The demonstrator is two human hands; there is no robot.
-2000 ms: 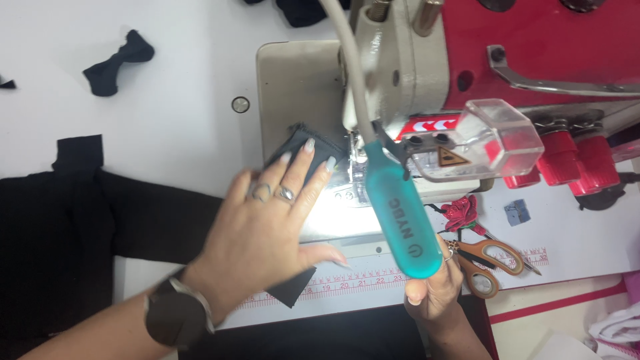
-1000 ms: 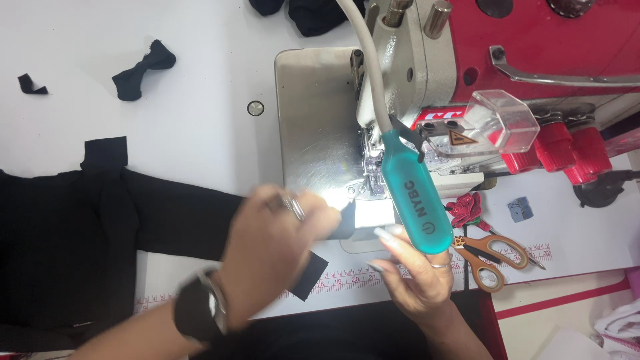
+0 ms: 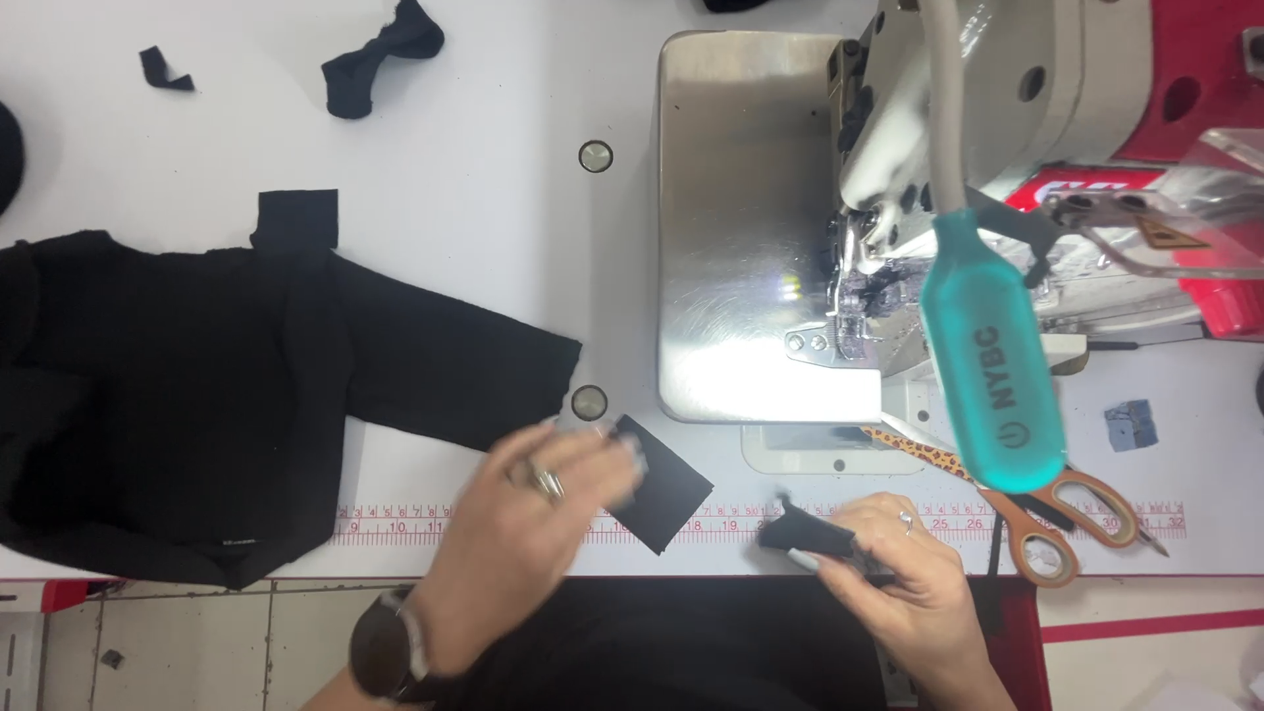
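Note:
My right hand [image 3: 904, 583] pinches a small folded piece of black fabric [image 3: 805, 528] between thumb and fingers, over the front edge of the white table. My left hand [image 3: 538, 518], blurred, is over the table between the sleeve end of a black garment [image 3: 227, 395] and a black fabric rectangle [image 3: 662, 484]. Its fingertips overlap the rectangle's left side; whether they touch it or hold anything cannot be told. An overlock sewing machine [image 3: 770, 227] with a bare metal bed is beyond my hands, its needle area lit by a teal lamp [image 3: 995, 365].
Orange-handled scissors [image 3: 1042, 558] lie right of my right hand, partly under the lamp. A printed red ruler [image 3: 721, 523] runs along the table's front edge. Black fabric scraps [image 3: 380, 59] lie at the back left, and a small grey-blue piece [image 3: 1131, 425] at the right.
Both hands have left the machine bed and are now near the table's front edge. The black piece at the machine's front a second ago is off the bed. The view has shifted.

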